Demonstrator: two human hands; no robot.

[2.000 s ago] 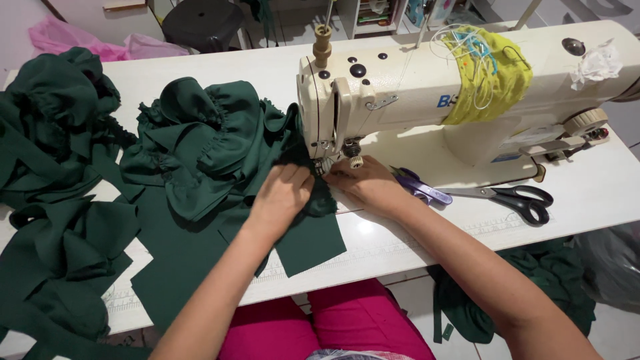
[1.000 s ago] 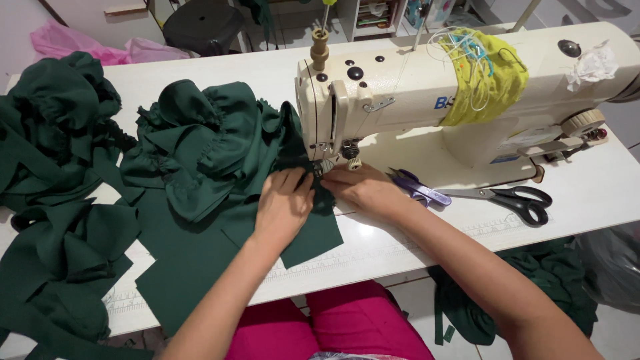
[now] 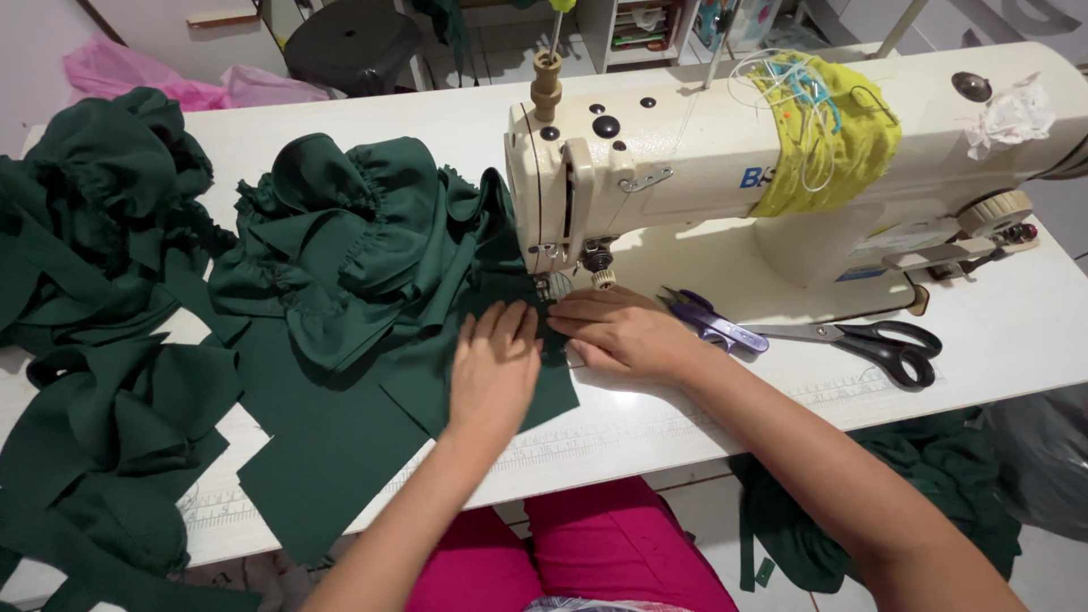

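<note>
Dark green fabric (image 3: 357, 408) lies gathered and layered left of the sewing machine (image 3: 663, 161), with its edge under the presser foot (image 3: 542, 287). My left hand (image 3: 497, 365) rests flat on this fabric just below the foot, fingers pointing up at it. My right hand (image 3: 620, 331) lies to the right of the foot, its fingertips at the fabric's right edge; whether they pinch any cloth is hidden. Purple-handled thread snips (image 3: 722, 327) lie beside my right wrist, touching or close to black-handled scissors (image 3: 892, 344).
More green pieces (image 3: 102, 195) are heaped at the left of the white table (image 3: 1003, 340). Yellow-green cloth (image 3: 841, 136) with pins and threads wraps the machine arm. Green fabric (image 3: 901, 501) lies below the table at the right. A black stool (image 3: 353, 42) stands behind.
My left hand has moved down off its spot close beside the presser foot and now lies flatter on the fabric. My right hand has stayed near the foot.
</note>
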